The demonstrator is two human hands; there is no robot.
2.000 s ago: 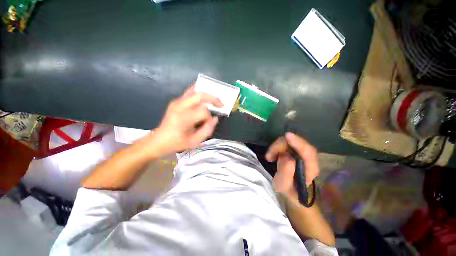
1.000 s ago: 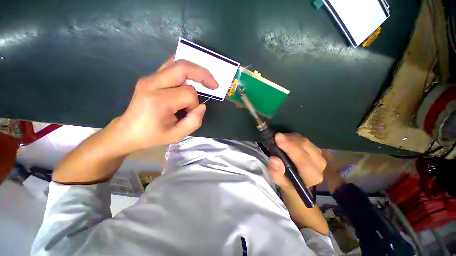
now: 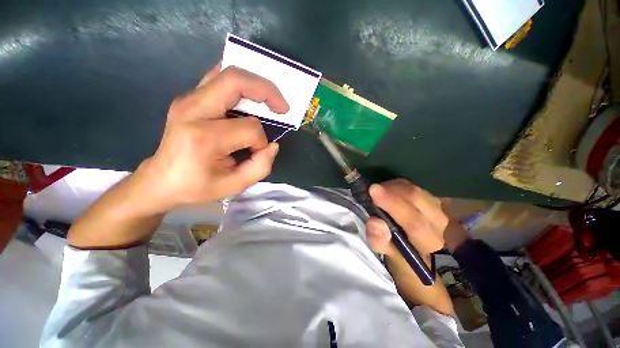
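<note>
The white LCD module point(image 3: 272, 75) lies against the green circuit board point(image 3: 353, 119), its orange flex tail point(image 3: 312, 111) over the board's left end. My left hand point(image 3: 211, 139) holds the module, index finger on its face. A thin strand of solder wire point(image 3: 285, 131) runs from my left thumb and fingertip towards the tail. My right hand point(image 3: 408, 217) grips the soldering iron point(image 3: 398, 234) like a pen, its tip at the lower end of the tail. Faint smoke shows over the board. Whether the tip touches the joint, I cannot tell.
More white LCD modules point(image 3: 503, 17) with an orange tail lie at the upper right of the dark mat point(image 3: 136, 81). A cardboard flap point(image 3: 544, 149) and a round container with a red band point(image 3: 601, 146) are at the right. A person's dark sleeve point(image 3: 493, 292) shows at the lower right.
The iron came up from beside the board to the flex tail, and solder wire now shows at my left fingertips. Over the last second the tip shifted slightly down the tail.
</note>
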